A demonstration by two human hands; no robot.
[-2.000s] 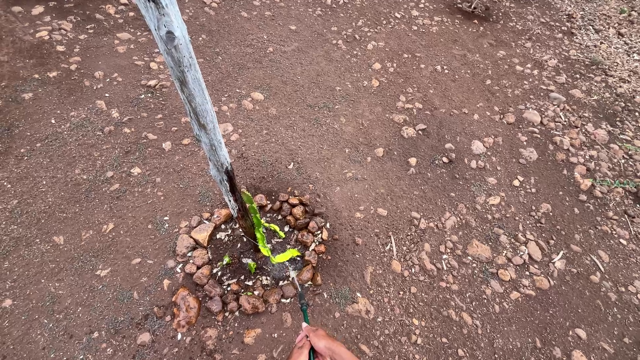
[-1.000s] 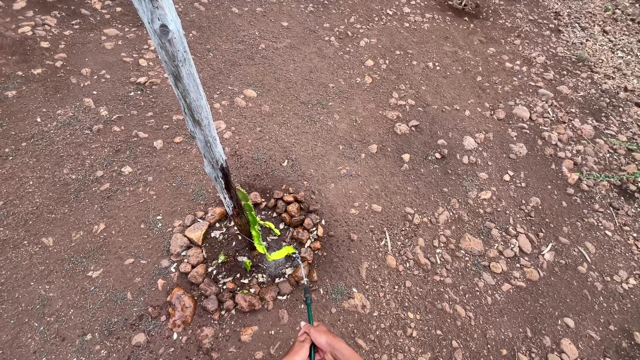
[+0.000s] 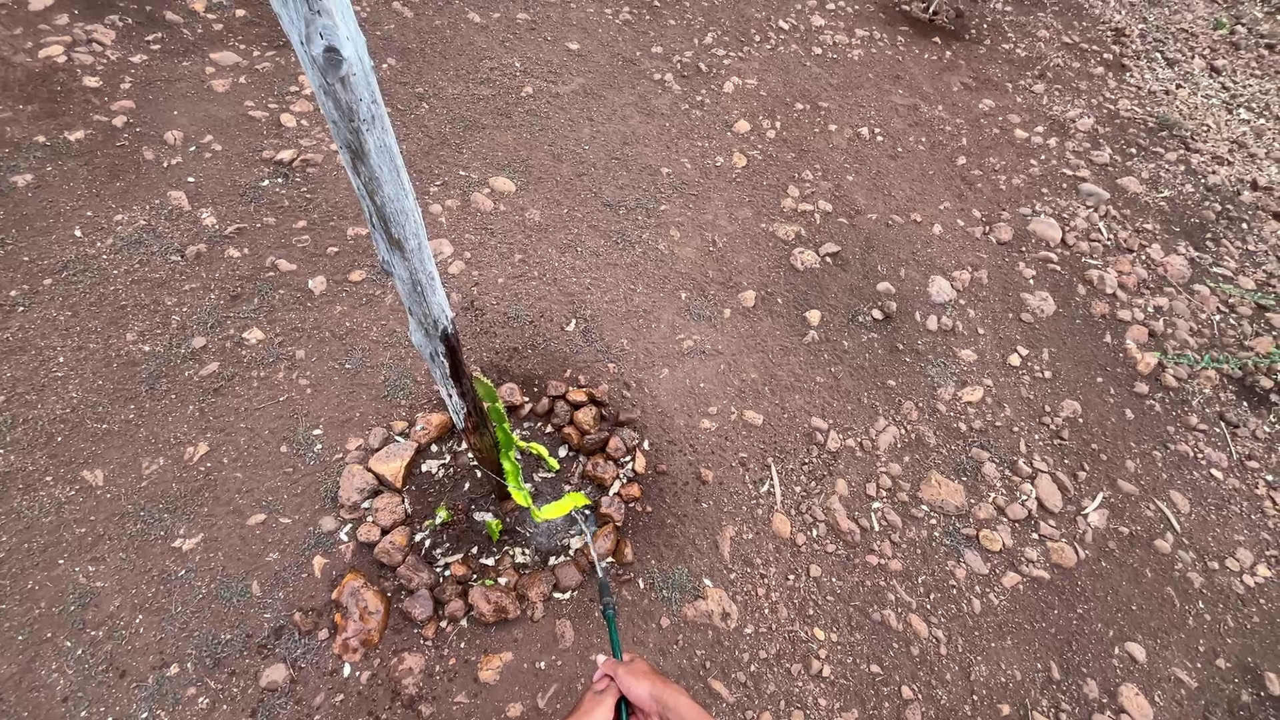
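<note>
Both my hands close together around a thin green hose or wand (image 3: 612, 628) at the bottom of the head view, my left hand (image 3: 597, 699) beside my right hand (image 3: 648, 688). From its dark tip a stream of water (image 3: 590, 538) runs onto the soil in a ring of wet stones (image 3: 492, 603). A green cactus-like plant (image 3: 512, 462) with a bright yellow-green lower stem grows against the dark, wet foot of a leaning grey wooden post (image 3: 385, 190). Small green shoots (image 3: 493, 528) stand in the soil, with pale chips scattered about.
Reddish-brown soil (image 3: 640, 290) strewn with loose stones surrounds the ring. A larger wet stone (image 3: 359, 615) lies outside it at the lower left. More gravel (image 3: 1180, 170) covers the right side, with thin green weeds (image 3: 1220, 360) at the right edge.
</note>
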